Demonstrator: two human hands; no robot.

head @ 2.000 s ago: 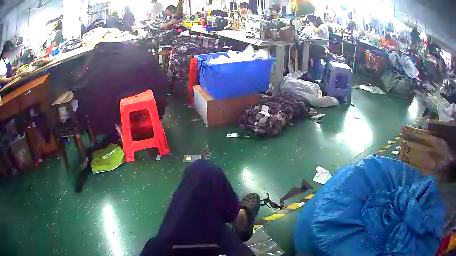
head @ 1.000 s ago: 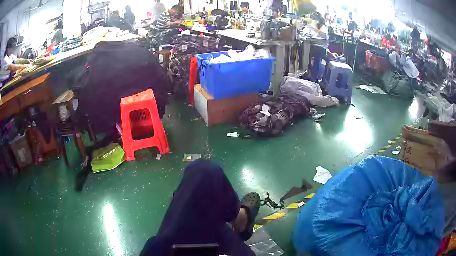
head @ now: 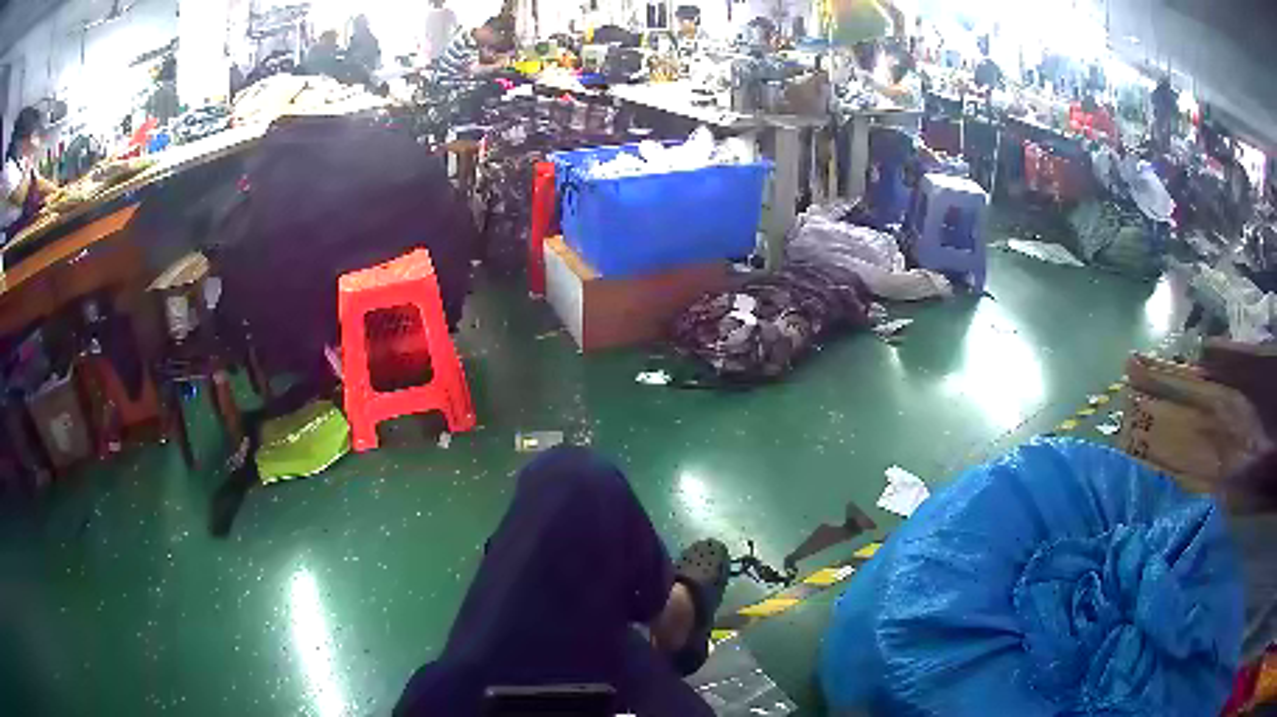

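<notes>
Neither my left hand nor my right hand is in the picture. My legs in dark trousers [head: 560, 574] are crossed at the bottom middle, with a dark perforated clog [head: 705, 567] on one foot. A dark flat thing with a pale edge, perhaps a phone [head: 549, 698], shows at my lap and is cut off by the bottom edge; what holds it is hidden. A large shiny blue woven sack [head: 966, 588] with a twisted top lies at the bottom right, beside my legs.
A red stool [head: 406, 350] and a lime-green bag [head: 301, 443] are at the left, before a black covered heap [head: 329, 210]. A blue crate [head: 665, 213] stands on a carton [head: 651, 301], beside a dark bundle [head: 770, 325]. Cartons [head: 1190, 420] lie right. People sit at far tables.
The dark flat thing at my lap shows slightly more than two seconds ago. A dark blurred shape has come in at the right edge above the sack. My legs and the sack are nearly unchanged.
</notes>
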